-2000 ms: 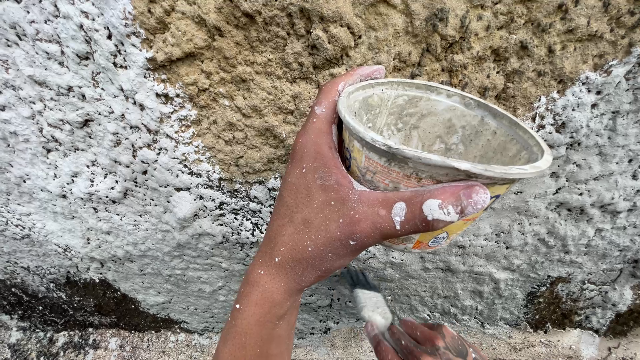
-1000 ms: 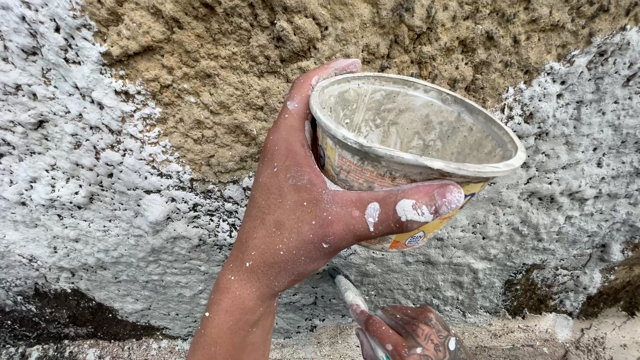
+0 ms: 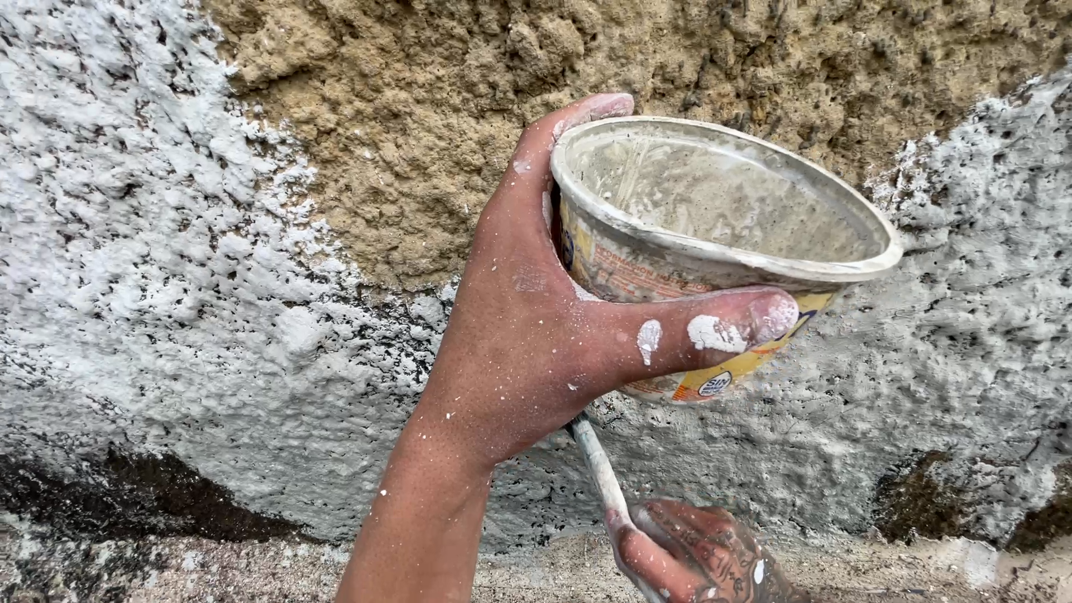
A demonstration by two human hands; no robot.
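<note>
My left hand (image 3: 536, 335), spotted with white paint, is wrapped around a plastic tub (image 3: 712, 268) with a printed yellow label. The tub tilts, and its inside is coated with pale paint; how much it holds I cannot tell. Below it, my right hand (image 3: 699, 548) grips a paint-smeared brush (image 3: 601, 469) by the handle. The brush points up towards the wall (image 3: 804, 452), and its bristle end is mostly hidden behind my left hand and wrist.
The rough wall has white and grey painted areas around a bare tan patch (image 3: 402, 167). Dark unpainted spots (image 3: 151, 498) show low on the left and right. A paint-speckled ledge or ground strip (image 3: 276, 569) runs along the wall's base.
The brush's bristles, visible below my left hand two seconds ago, are now mostly hidden behind it. The brush has turned to a steeper angle. My left hand keeps hold of the tub.
</note>
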